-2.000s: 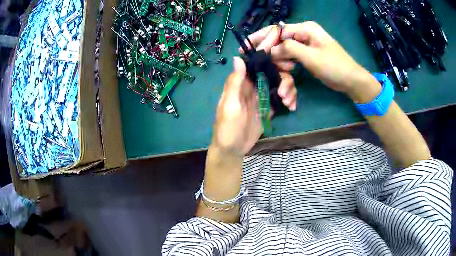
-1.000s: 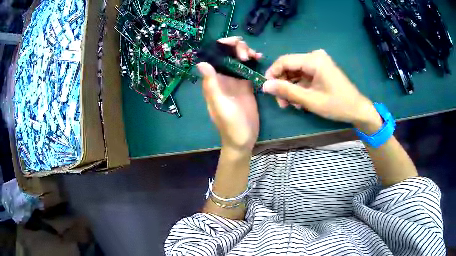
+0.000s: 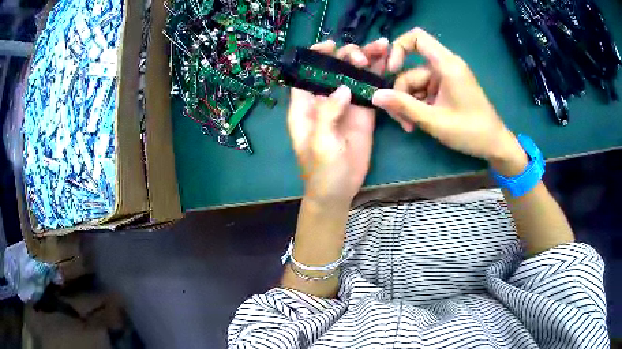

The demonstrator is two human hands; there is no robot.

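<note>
A black plastic housing (image 3: 297, 67) lies slanted across my fingers, above the green mat. A narrow green circuit board (image 3: 334, 80) lies along the inside of the housing. My left hand (image 3: 332, 129) holds the housing from below, with the thumb on the board and the fingertips along the far side. My right hand (image 3: 443, 102) grips the right end of the housing, thumb on the end of the board and fingers curled behind. Those fingers partly hide that end.
An open cardboard box (image 3: 164, 136) of blue-and-white pieces (image 3: 71, 116) stands at the left. Tangled circuit boards (image 3: 232, 61) lie beside it on the green mat (image 3: 239, 180). Dark housings (image 3: 372, 17) lie beyond my hands. More black pieces with shiny spots (image 3: 563, 51) lie at the far right.
The housing has turned from nearly upright to slanting across. Since one second ago the board has gone from sticking out to lying in the housing, and my left thumb has moved onto it.
</note>
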